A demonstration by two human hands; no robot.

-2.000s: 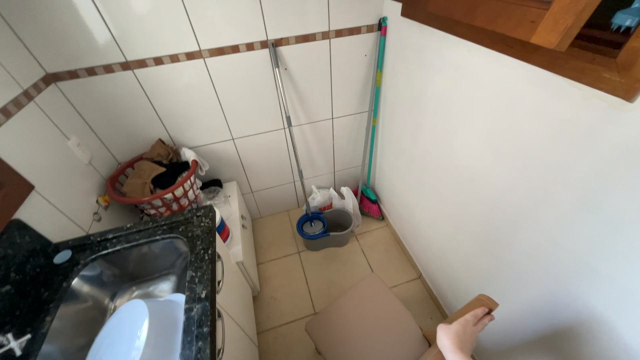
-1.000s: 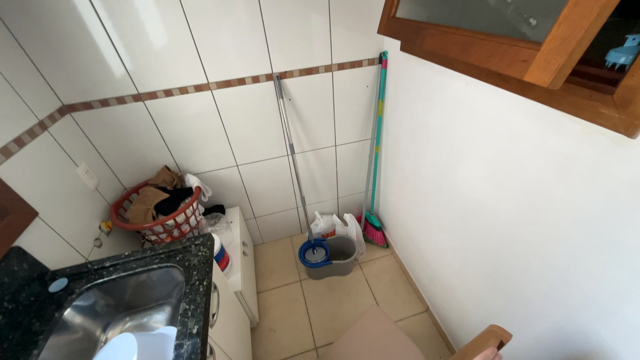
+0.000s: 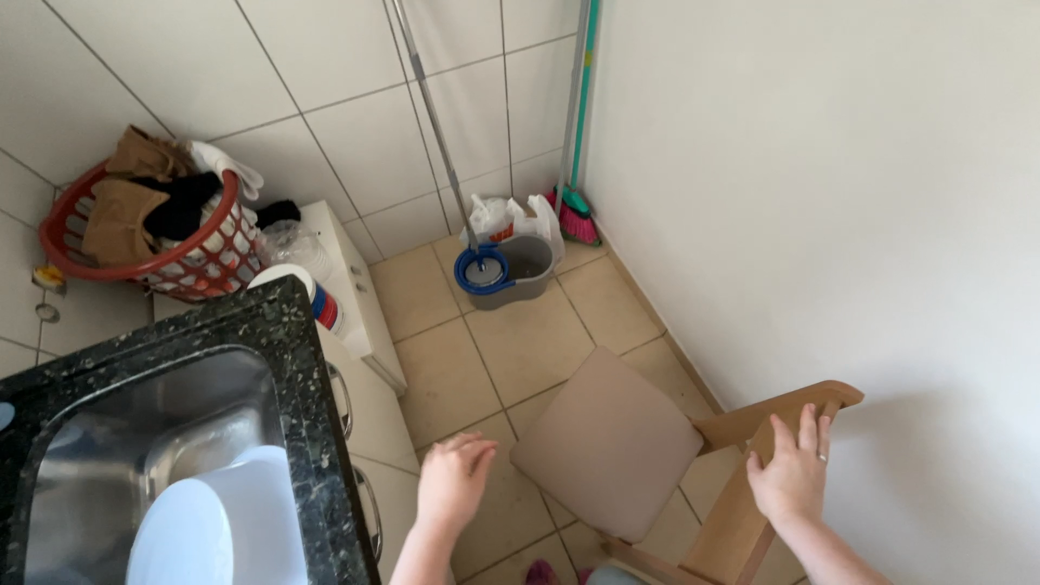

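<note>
My right hand [image 3: 790, 471] lies with spread fingers against the wooden backrest [image 3: 735, 504] of a chair; a ring is on one finger. The chair's beige padded seat [image 3: 609, 443] faces up, left of that hand. My left hand [image 3: 459, 475] is in the air between the sink counter and the seat, fingers bent with the tips close together; no held thing shows. Left of it, a black speckled stone counter [image 3: 313, 406] frames a steel sink [image 3: 89, 487] with a pale plastic container [image 3: 219, 528] in it.
A grey mop bucket [image 3: 520, 284] with a spin mop [image 3: 443, 146] stands in the corner by plastic bags [image 3: 540, 223] and a broom [image 3: 575, 215]. A red laundry basket [image 3: 154, 264] of clothes sits beyond the counter, near a low white cabinet [image 3: 357, 284]. A white wall [image 3: 812, 203] borders the right.
My left hand has come into view. My right hand is now spread on the backrest, with more of the chair showing. The view has tilted down.
</note>
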